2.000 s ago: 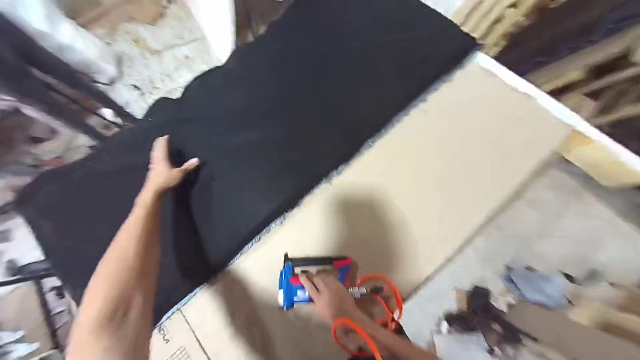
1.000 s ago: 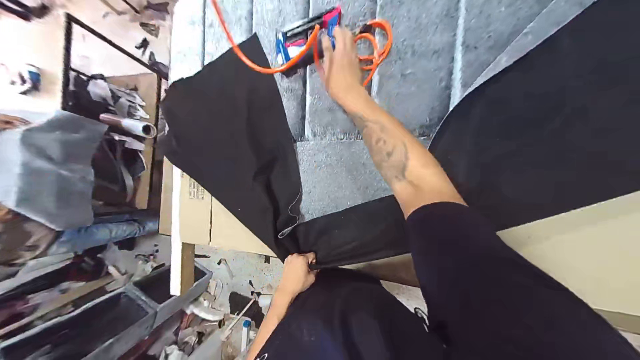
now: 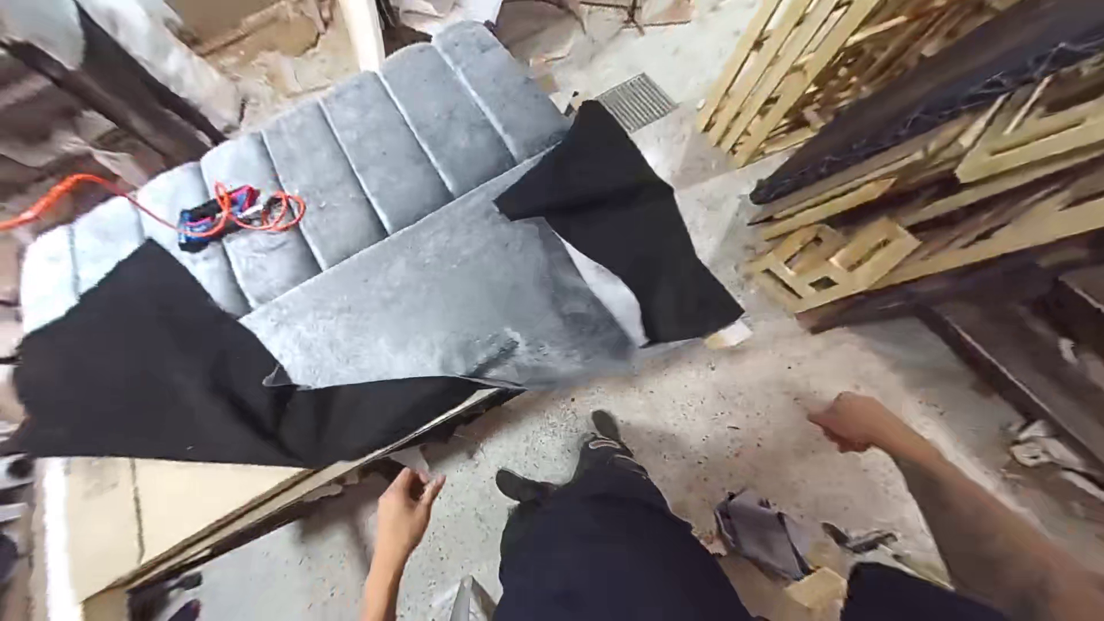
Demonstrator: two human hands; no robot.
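A grey channel-tufted upholstered panel (image 3: 345,164) lies across the work surface, its flat grey fabric (image 3: 414,293) toward me. Black cloth (image 3: 147,371) is folded over at the left, and another part of black cloth (image 3: 638,233) lies at the right end. On the tufted channels rests a blue and red pneumatic stapler (image 3: 207,220) with a coiled orange air hose (image 3: 280,211). My left hand (image 3: 407,509) is just off the near edge, fingers slightly apart and holding nothing. My right hand (image 3: 849,421) hangs over the floor at the right, fingers curled; whether it holds anything cannot be seen.
Wooden frames (image 3: 828,259) are stacked at the right. A cardboard-covered board (image 3: 172,509) juts out at the lower left. Fabric scraps (image 3: 763,535) lie on the concrete floor by my feet. A floor grate (image 3: 634,102) is beyond the panel's right end.
My right hand has left the stapler, which lies on the tufted panel. My left hand has let go of the black cloth's near edge. The view has swung widely.
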